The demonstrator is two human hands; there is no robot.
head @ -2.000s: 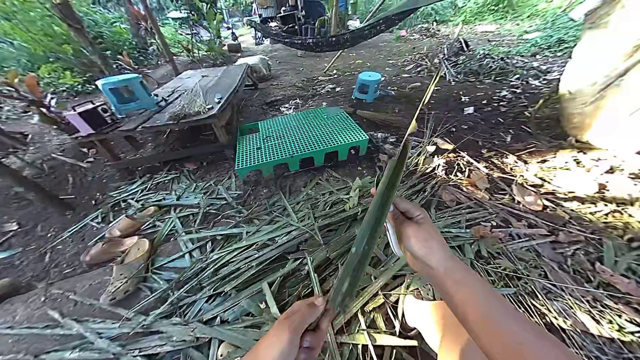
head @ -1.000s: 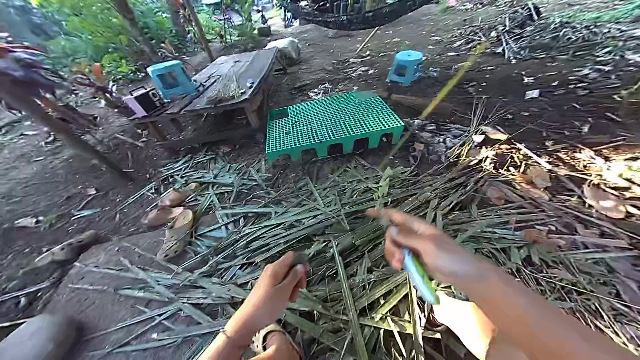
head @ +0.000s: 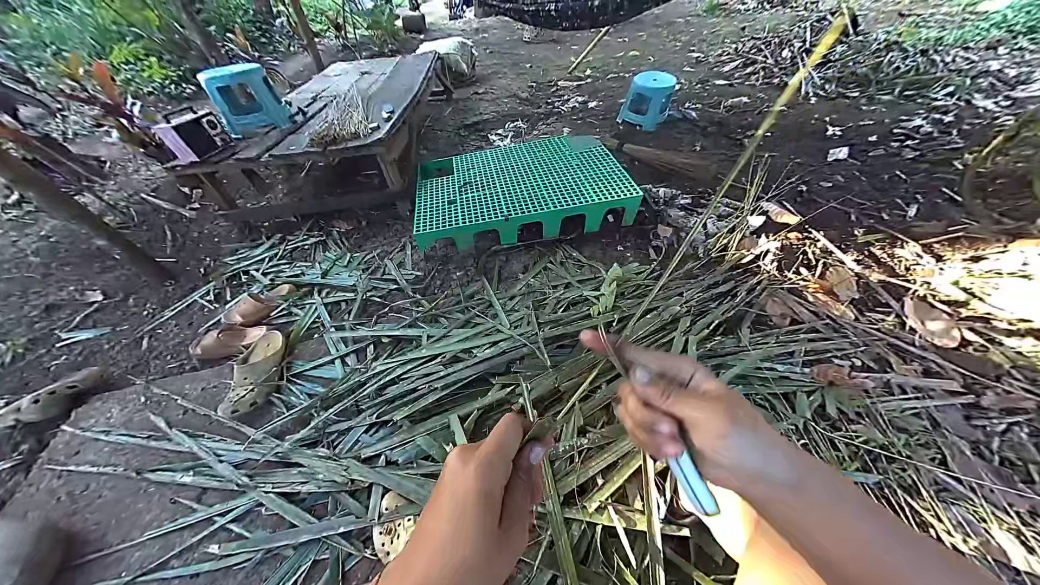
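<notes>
My left hand [head: 491,487] is low in the middle, thumb and forefinger pinched on a piece of green leaf [head: 532,435]. To its right and a little higher, my right hand [head: 674,398] is closed around a knife's light blue handle [head: 692,481], which sticks out below the fist. A thin strand runs by its forefinger; whether it is blade edge or leaf fibre I cannot tell. Behind that hand a long yellowish leaf midrib [head: 751,154] slants up to the right; its lower end is hard to make out. Cut green leaf strips [head: 455,357] lie heaped under both hands.
Beyond the heap is a green plastic grate platform [head: 528,187]. A low wooden table [head: 349,97] carries a blue stool [head: 244,99] and a radio-like box [head: 192,134]. Another blue stool [head: 647,99] stands behind. Worn clogs [head: 256,370] lie at left, and a broom [head: 666,158] lies behind the platform.
Two seconds ago both hands were on a broad green leaf held upright; now that leaf is no longer seen whole between them. Since one second ago, my right hand has turned, its fingers more curled.
</notes>
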